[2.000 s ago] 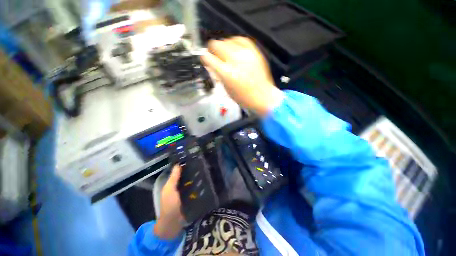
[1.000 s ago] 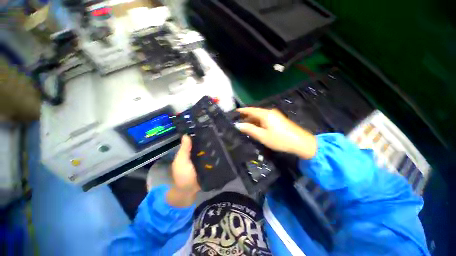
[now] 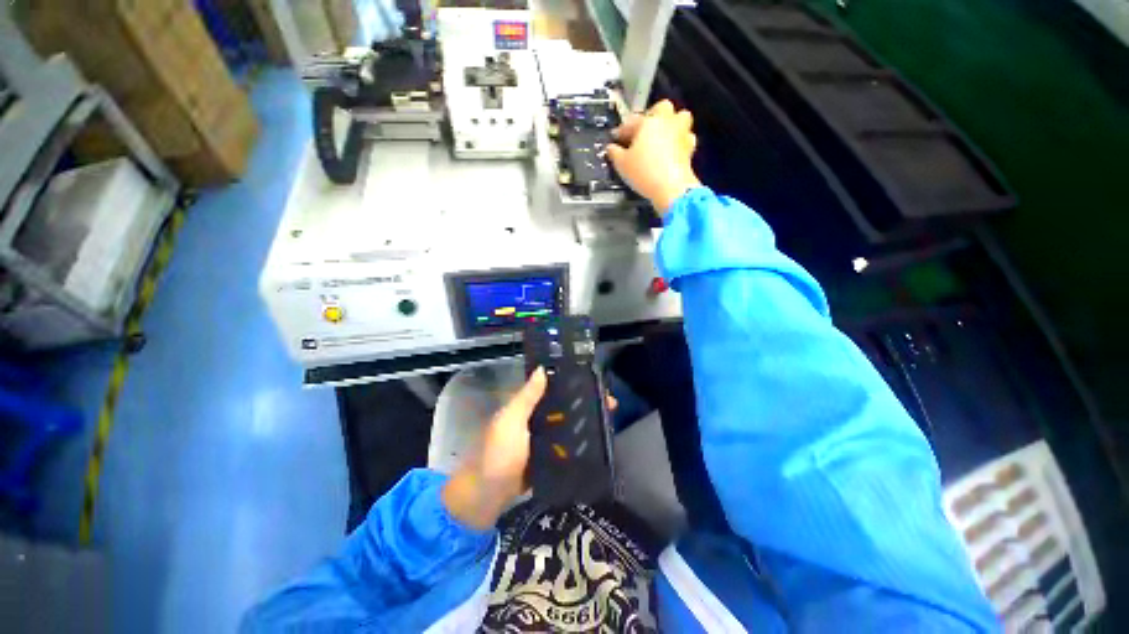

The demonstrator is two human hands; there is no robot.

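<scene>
My left hand (image 3: 495, 452) holds a black smartphone (image 3: 568, 427) over my lap, with small orange and grey marks on its face. My right hand (image 3: 656, 151) reaches to the right fixture (image 3: 579, 186) on the white machine. Its fingertips touch the right side of a dark phone-sized slab (image 3: 587, 139) lying there; whether they grip it cannot be told. The central press head (image 3: 492, 93) stands left of this fixture, below a small red display.
The white bench machine (image 3: 372, 229) has a lit blue touchscreen (image 3: 511, 300) and a red button (image 3: 659, 285). Black foam trays (image 3: 854, 118) lie at right. A white slotted tray (image 3: 1028, 533) is at lower right. A grey cart (image 3: 74, 223) and cardboard boxes (image 3: 173, 87) stand left.
My right hand has moved from the dark slabs over my lap up to the right fixture. The second slab beside the held phone no longer shows there. The view has turned and the machine appears more upright.
</scene>
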